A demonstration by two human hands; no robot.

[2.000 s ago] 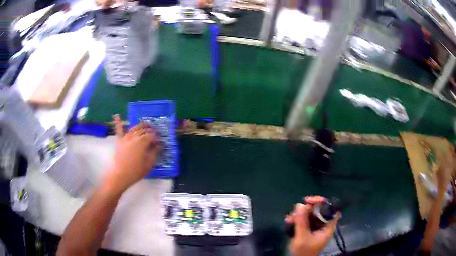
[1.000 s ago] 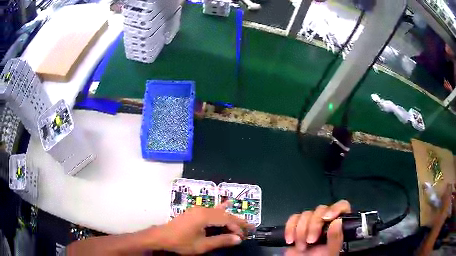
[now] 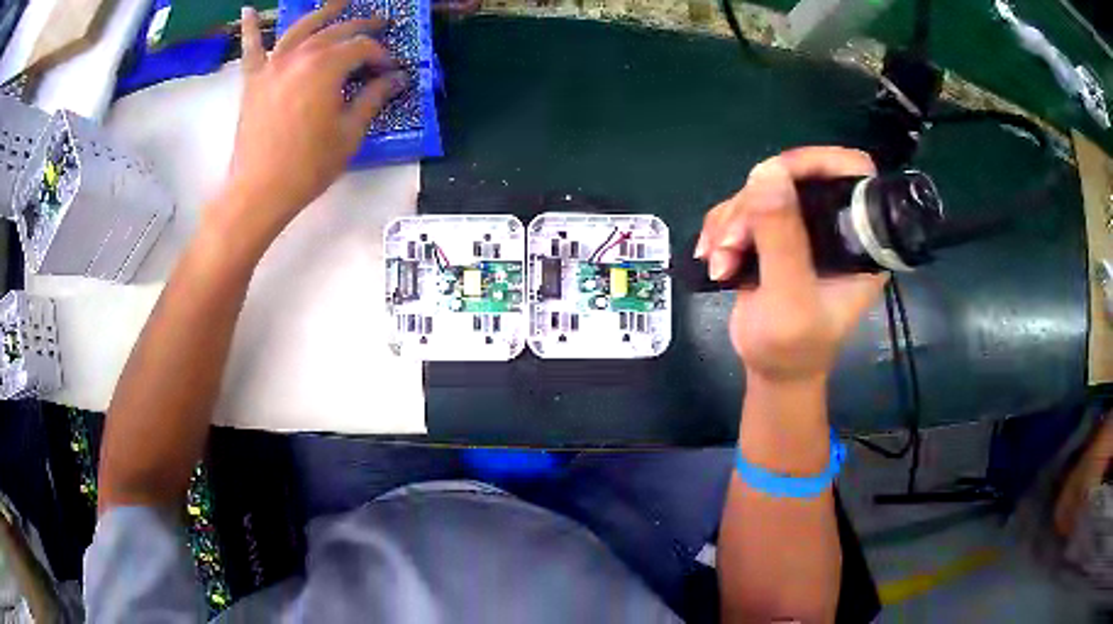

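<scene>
Two white housing halves lie open side up and side by side, the left one (image 3: 410, 336) and the right one (image 3: 555, 339). Each holds a green circuit board with a yellow part, a dark block and thin red and dark wires. My left hand (image 3: 305, 116) is over the blue screw bin (image 3: 430, 122), fingers apart, fingertips at the silver screws; no screw shows in it. My right hand (image 3: 787, 256) is closed around the black electric screwdriver (image 3: 909, 217), right of the housings. Its driver bit cannot be made out.
Stacked housings (image 3: 128, 201) stand at the left, the top one showing a board. Another housing (image 3: 37, 347) is below them. The black cable (image 3: 906, 354) hangs by the bench's front edge. A metal post base (image 3: 836, 17) is at the top. Loose boards (image 3: 201, 536) lie at lower left.
My left hand has moved from the driver's front end to the screw bin. My right hand has lifted the screwdriver away from the housings. The view has tilted down.
</scene>
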